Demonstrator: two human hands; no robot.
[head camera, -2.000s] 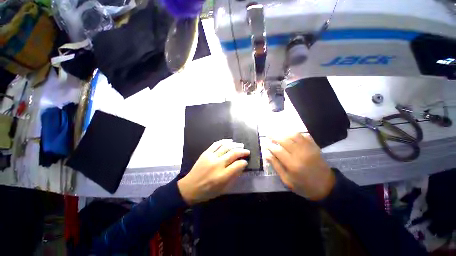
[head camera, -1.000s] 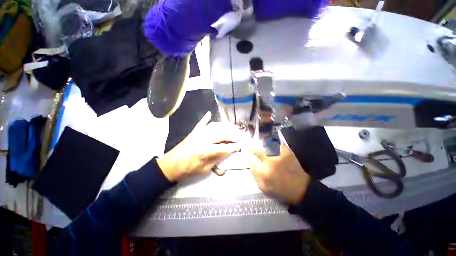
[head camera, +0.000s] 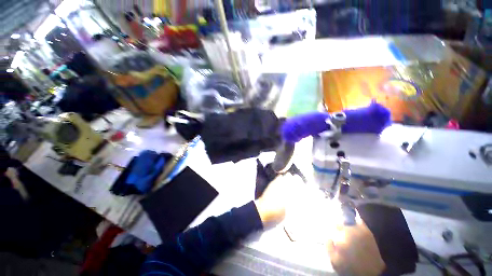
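Observation:
The white sewing machine (head camera: 399, 188) stands at the right, with a purple fluffy roll (head camera: 340, 123) on its head. My left hand (head camera: 280, 202) is left of the needle area, partly washed out by the bright light. My right hand (head camera: 353, 250) is just below the needle area, blurred and glaring. The fingers of both hands and whatever they hold are lost in the glare. A black fabric panel (head camera: 263, 177) shows in part behind my left hand. A narrow black piece (head camera: 389, 237) lies right of my right hand.
A flat black square (head camera: 180, 203) and a blue bundle (head camera: 144, 171) lie at the left. A dark fabric pile (head camera: 237, 133) is behind. Scissors (head camera: 466, 264) lie at the lower right edge. Another machine (head camera: 75, 135) stands far left.
The view has swung up and left, so the workshop behind now shows and the work sits lower right. Since the oldest frame, both hands have moved up to the needle area with the panel.

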